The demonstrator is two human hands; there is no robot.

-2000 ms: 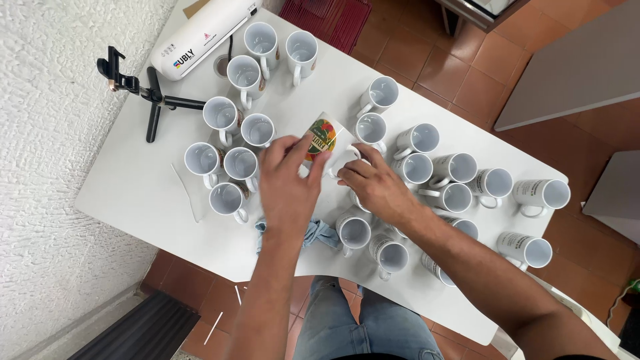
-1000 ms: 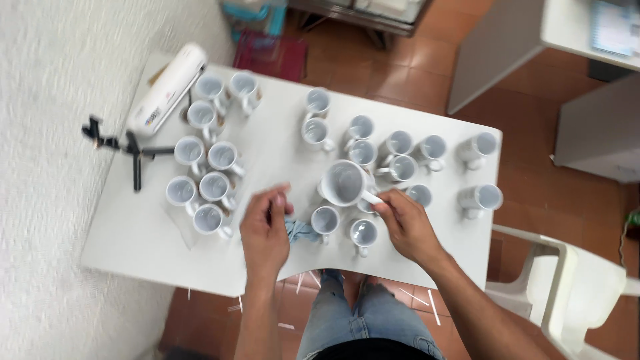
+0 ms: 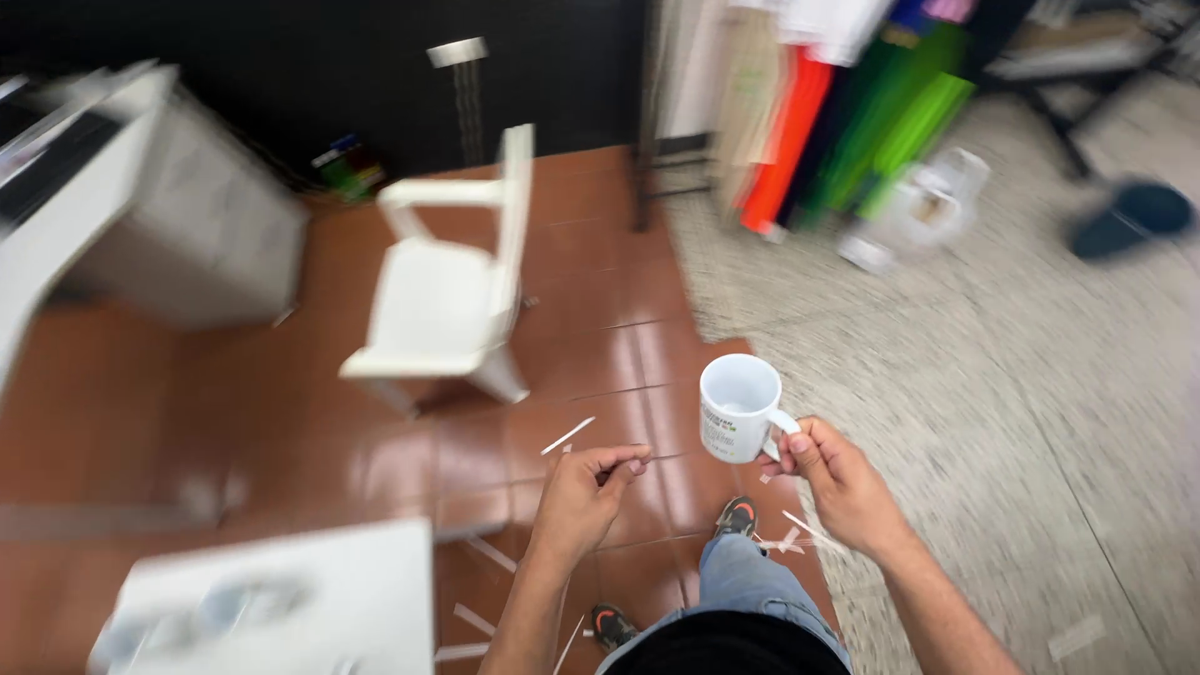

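Observation:
A white ceramic mug [image 3: 739,410] with printed writing on its side is held upright by its handle in my right hand [image 3: 830,473], to the right of centre. My left hand [image 3: 592,492] is raised to the left of the mug, apart from it. Its thumb and index finger come together at the tips; whether something tiny is pinched between them cannot be told. At the lower left, blurred mugs [image 3: 225,605] stand on the white table [image 3: 375,572].
A white plastic chair [image 3: 436,300] stands ahead on the brown tiles. A white desk [image 3: 187,206] is at the left. Colourful hanging fabrics [image 3: 844,131], a white bag [image 3: 923,206] and a dark bucket [image 3: 1134,220] are at the upper right. White strips [image 3: 567,436] litter the floor.
The view has swung away from the mug-covered table to the chair and open floor. My right hand still holds a mug by its handle. Two seconds ago both hands were over the table.

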